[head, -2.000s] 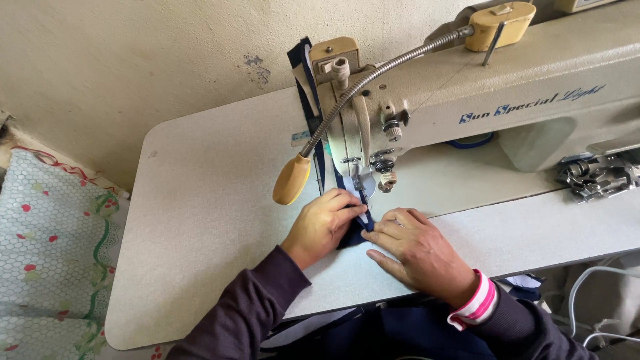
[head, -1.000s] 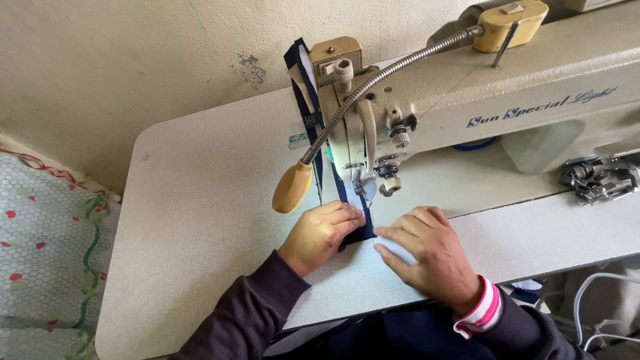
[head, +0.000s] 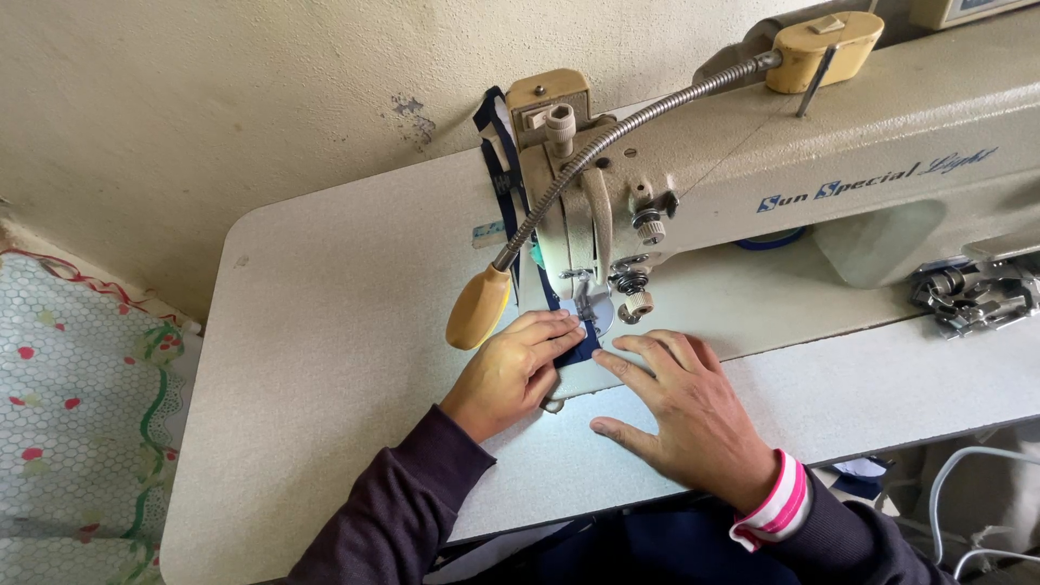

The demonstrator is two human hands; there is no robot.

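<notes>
Navy and white fabric [head: 578, 353] lies at the needle area of a beige sewing machine [head: 707, 175], and a navy strip [head: 500, 175] of it stands up behind the machine head. My left hand [head: 516, 370] rests on the fabric just left of the presser foot [head: 585, 305], fingers together and pressing flat. My right hand [head: 686, 406] is spread to the right of the fabric, its index fingertip at the fabric's right edge, gripping nothing. The tip of the needle is too small to make out.
A lamp [head: 479, 309] on a flexible metal neck hangs left of the machine head. Metal machine parts [head: 975, 296] lie at the right on the bed. A wall [head: 244, 97] borders the table [head: 325, 325] behind; patterned cloth [head: 73, 406] is at the left, a white cable [head: 938, 504] lower right.
Two seconds ago the fingers of my right hand were on the fabric near my left hand; they have since drawn back to the right and spread. The fabric has moved away from me, under the machine head.
</notes>
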